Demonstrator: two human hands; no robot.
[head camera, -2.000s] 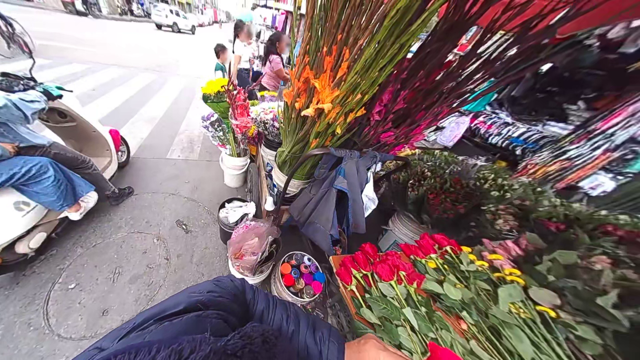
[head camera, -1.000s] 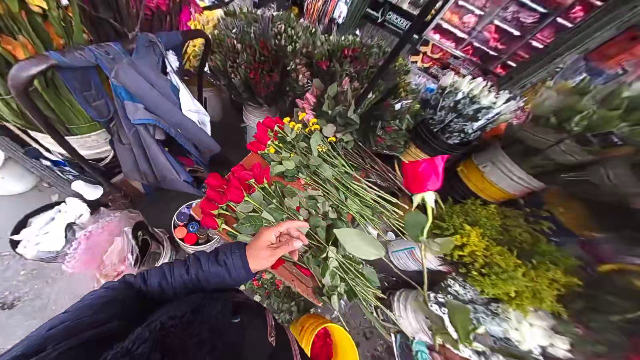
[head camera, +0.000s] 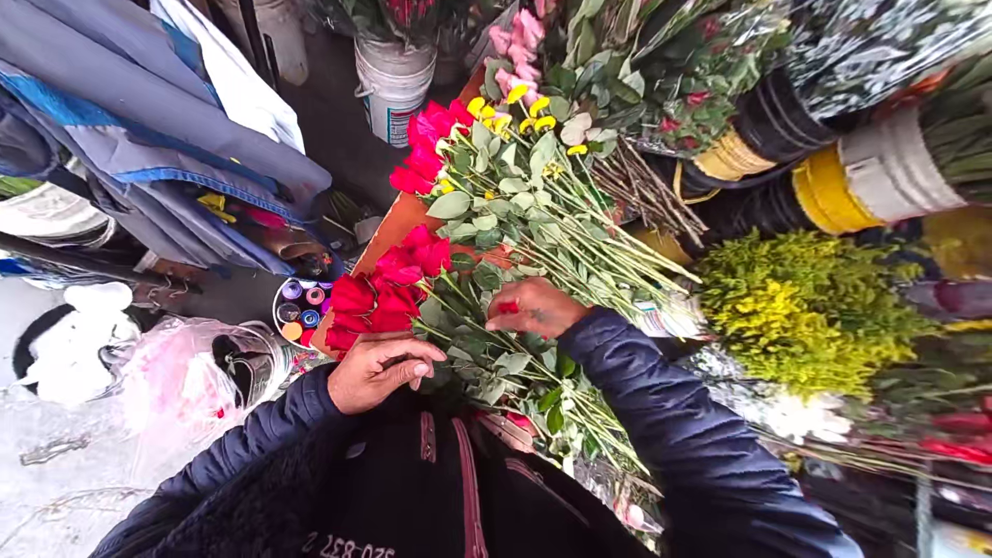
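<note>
Red roses (head camera: 372, 298) with long leafy stems lie on an orange-brown board (head camera: 397, 225) in front of me. My left hand (head camera: 386, 370) is at the near side of the rose heads, palm down with its fingers loosely spread, and no held thing shows. My right hand (head camera: 535, 308) is over the stems with its fingers curled. A small red bit, perhaps a petal, shows at its fingers; whether it also grips a stem I cannot tell. Beyond my hands lie more red roses (head camera: 426, 147), small yellow flowers (head camera: 535, 116) and a spread of green stems (head camera: 612, 248).
A bucket of spray cans or bottles with coloured tops (head camera: 301, 311) stands left of the board. Farther left are a pink plastic bag (head camera: 174, 380) and a hanging grey-blue jacket (head camera: 178, 116). Yellow-green foliage (head camera: 798, 310) and flower buckets (head camera: 891, 167) crowd the right. A white bucket (head camera: 395, 89) stands beyond.
The view has turned down toward the board. My left hand has come to the rose heads, and my right hand is now over the stems. The single pink-red rose seen upright one second ago is no longer there.
</note>
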